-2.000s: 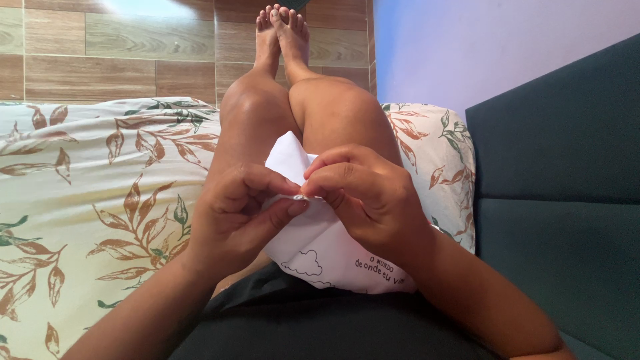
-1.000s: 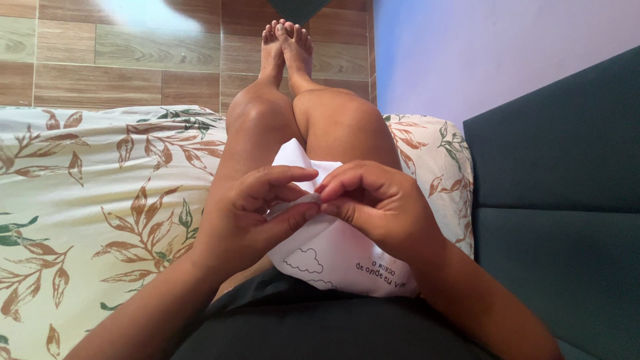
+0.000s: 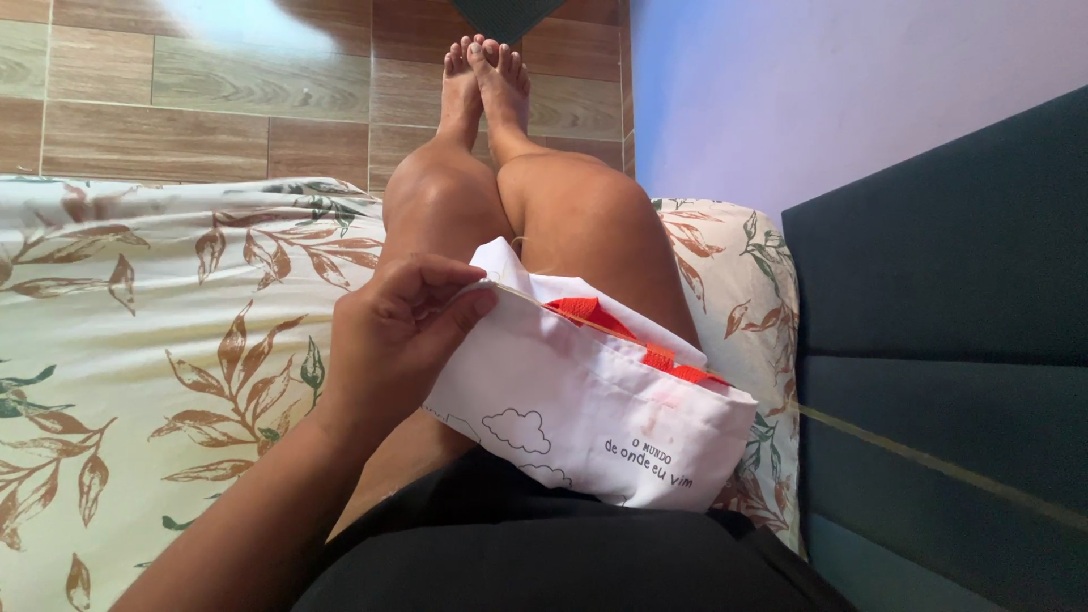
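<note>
A white fabric bag (image 3: 552, 374) with printed cloud outlines, lettering and red straps (image 3: 586, 313) lies across my lap. My left hand (image 3: 408, 331) pinches the bag's top edge at its left corner between thumb and fingers. From that pinch a thin yellowish thread (image 3: 935, 466) runs taut along the bag's opening and on past the right edge of the view. My right hand is out of view. Whether a needle is at either end of the thread cannot be seen.
I sit on a bed with a leaf-patterned sheet (image 3: 195, 408). A dark padded headboard (image 3: 926, 280) stands at the right beside a pale wall (image 3: 807, 93). Beyond the bed are a wood-look tiled floor (image 3: 153, 144) and a dark mat (image 3: 506, 13).
My right hand was at the bag's edge beside my left hand and has gone out of view. The thread now stretches to the right, and the red straps show.
</note>
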